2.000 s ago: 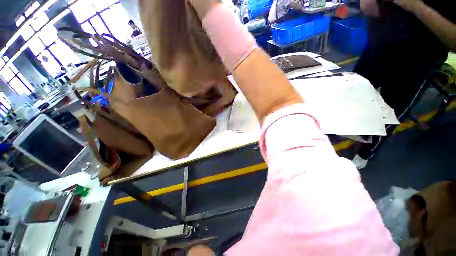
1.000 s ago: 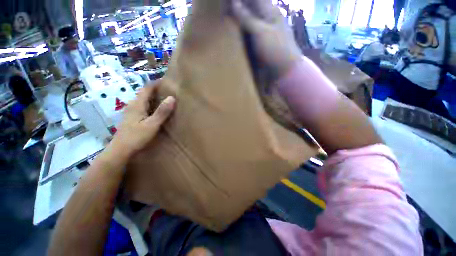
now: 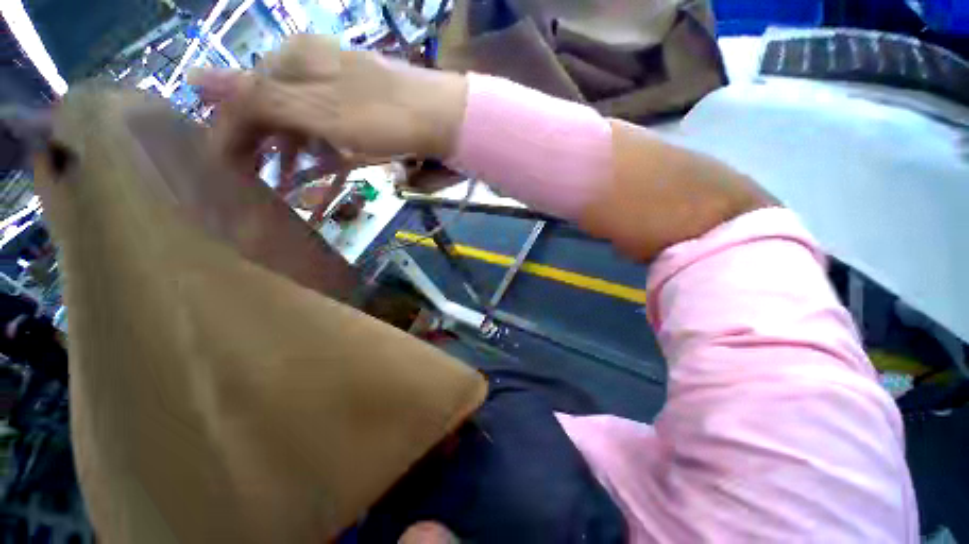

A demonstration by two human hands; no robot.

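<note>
A large tan-brown bag body (image 3: 234,372) hangs at the left and lower left, over the lap. Its narrow top is at the upper left, and a darker brown side (image 3: 239,207) faces right. My right hand (image 3: 303,106) is blurred at the upper left, beside the bag's top. Its fingers look apart, with nothing visible between them; whether they touch the bag is unclear. My left hand is not in view. What holds the bag up is hidden.
A brown bag pile (image 3: 595,53) is at the top, on the side table. A white sheet-like surface (image 3: 839,159) with a dark striped piece (image 3: 861,64) is at the right. A metal table frame (image 3: 515,271) stands over grey floor with a yellow line.
The view has turned, and the bag now hangs farther left. My left hand has gone out of view. My right hand has come off the bag's upper edge and moved left.
</note>
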